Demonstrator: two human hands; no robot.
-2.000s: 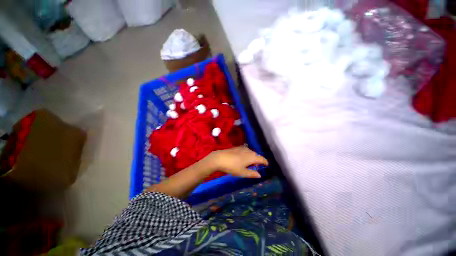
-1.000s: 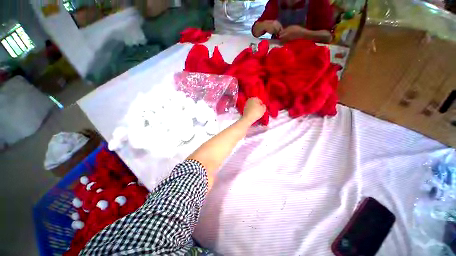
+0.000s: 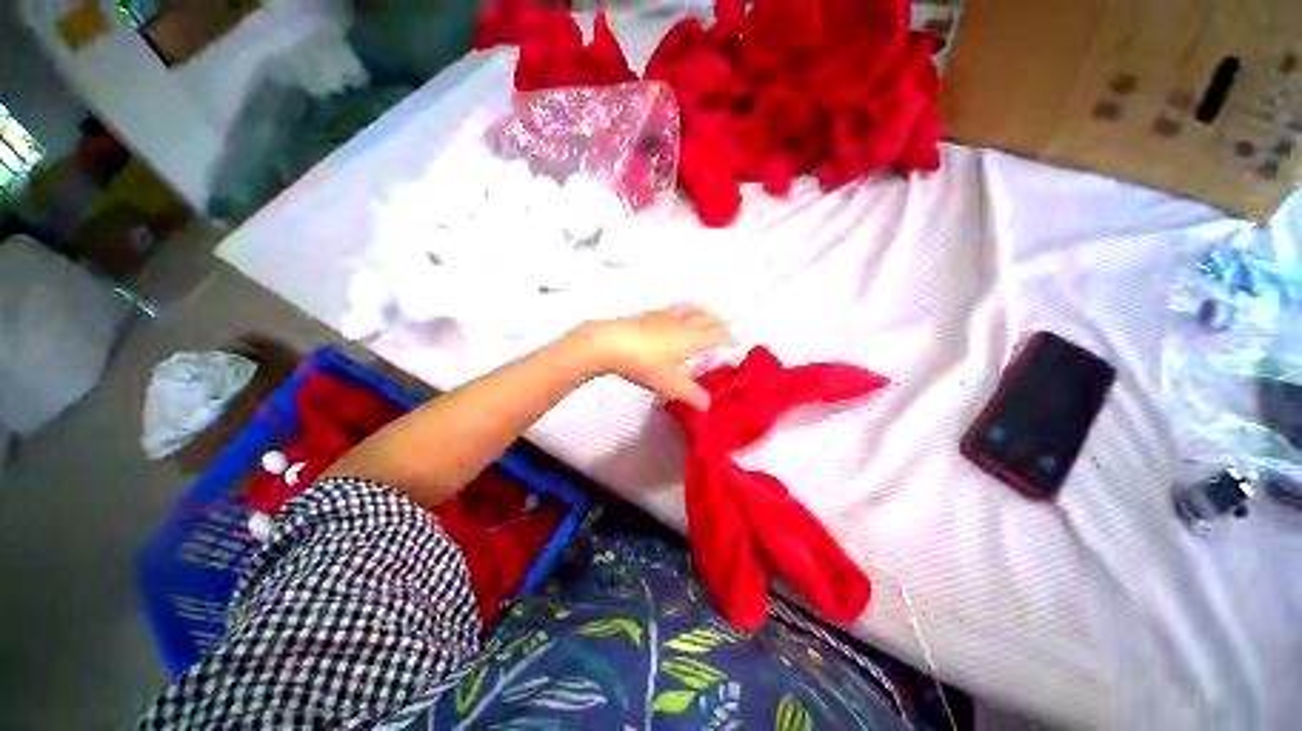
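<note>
A red plush piece (image 3: 750,450) with long narrow ends lies at the near table edge, two ends pointing down towards my lap and one to the right. My left hand (image 3: 660,350) is at its upper left end, with thumb and fingertips on it. A small white patch shows between the fingers, too blurred to name surely. My right hand is not in view. A pile of white pom-poms (image 3: 486,250) lies beyond my left forearm, beside a pinkish clear plastic bag (image 3: 607,136).
A heap of red pieces (image 3: 814,100) lies at the far side. A smartphone (image 3: 1040,414) lies right, near clear bags (image 3: 1249,307) and a cardboard box (image 3: 1128,93). A blue basket (image 3: 186,571) with red pieces stands lower left. A thin white thread (image 3: 921,643) hangs near the table edge.
My left hand has come back from the far red heap towards me, and a red piece now lies at the near edge. The view has tilted down, and the other person has left it.
</note>
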